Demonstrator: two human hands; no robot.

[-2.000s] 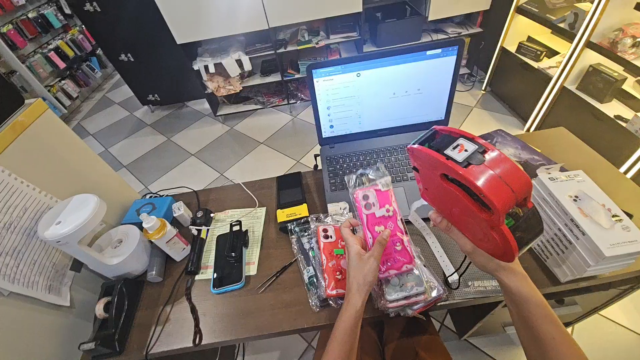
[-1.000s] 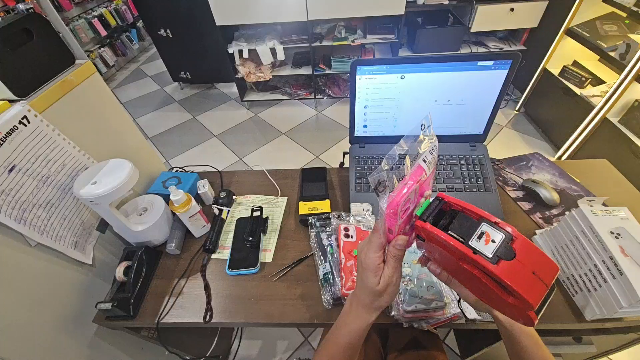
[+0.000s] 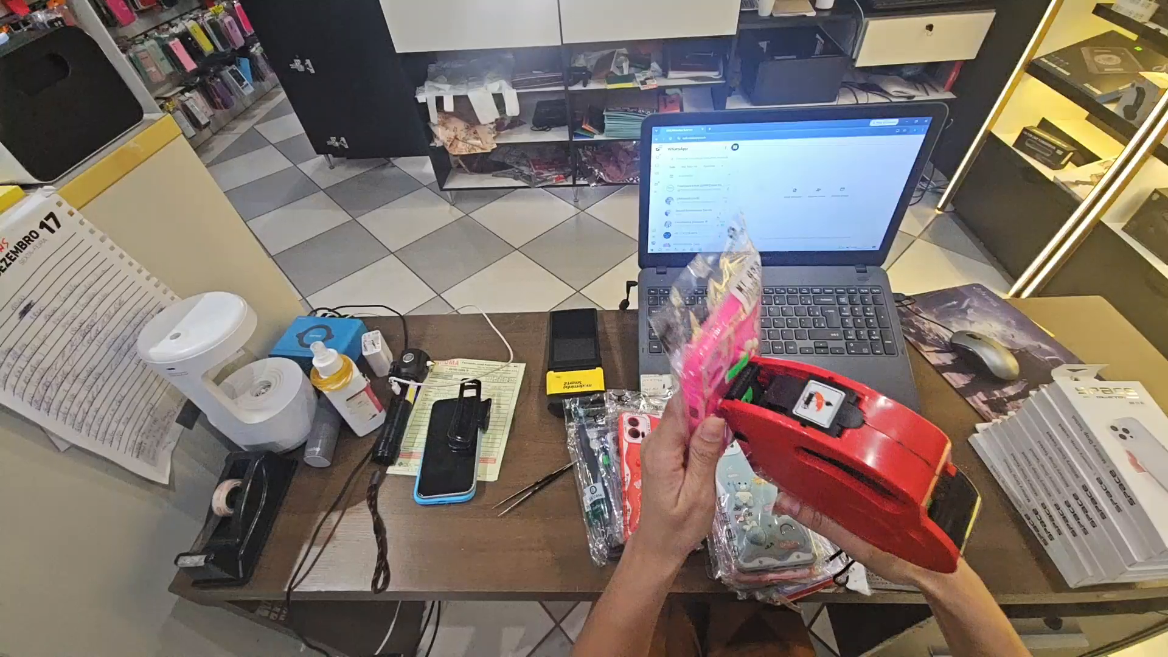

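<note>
My left hand [image 3: 677, 470] holds a pink phone case [image 3: 721, 351] in a clear plastic bag, turned nearly edge-on. My right hand [image 3: 844, 538] supports a red handheld labeller [image 3: 839, 465] from below; its front end with a green part meets the bagged case. Beneath my hands lie more bagged phone cases: a red one [image 3: 631, 456] to the left and a pale blue-green one [image 3: 762, 520] on a pile to the right. My right fingers are partly hidden behind the labeller.
Behind the hands stands an open laptop [image 3: 776, 310]. A phone [image 3: 449, 447], tweezers [image 3: 534, 488], a yellow-black card terminal [image 3: 575, 351] and a black tape dispenser [image 3: 235, 520] lie to the left. White boxes [image 3: 1077, 484] are stacked at right, near a mouse [image 3: 985, 354].
Two seconds ago the pink case faced up, apart from the labeller; it has since been raised and tilted against the labeller's front end. The labeller has turned and its front now points left.
</note>
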